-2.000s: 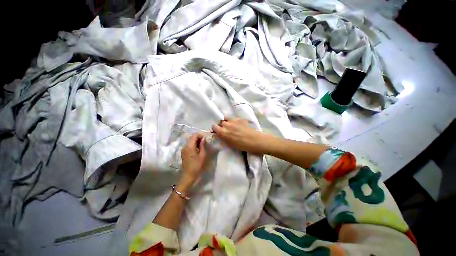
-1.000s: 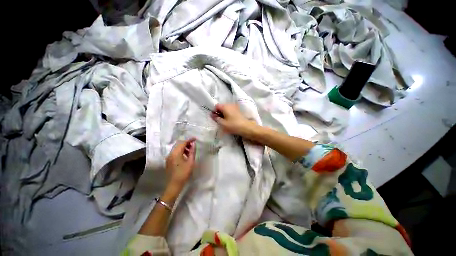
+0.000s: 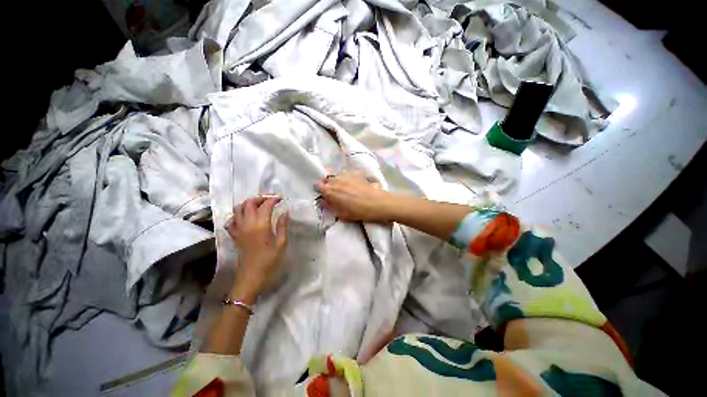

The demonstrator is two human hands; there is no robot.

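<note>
A light grey-white garment (image 3: 302, 287) lies spread and wrinkled in front of me, its straight upper band at the far end. A stitched pocket-like outline shows faintly between my hands. My left hand (image 3: 257, 233) rests on the cloth at the left of this outline, fingers spread and apart, palm down. My right hand (image 3: 349, 198) is at the outline's right side, fingers curled around small dark snips (image 3: 319, 198); only their dark tip shows, close to the cloth. The rest of the snips is hidden in the hand.
Heaps of the same pale cloth (image 3: 108, 178) lie at left and across the far side. A black upright block (image 3: 528, 111) in a green holder (image 3: 508, 137) stands at right on the white table (image 3: 612, 170). A flat strip (image 3: 146, 372) lies at the near left.
My left hand has moved up and left and opened flat on the cloth. My right hand first moved up off the pocket outline, then came back down to its right side.
</note>
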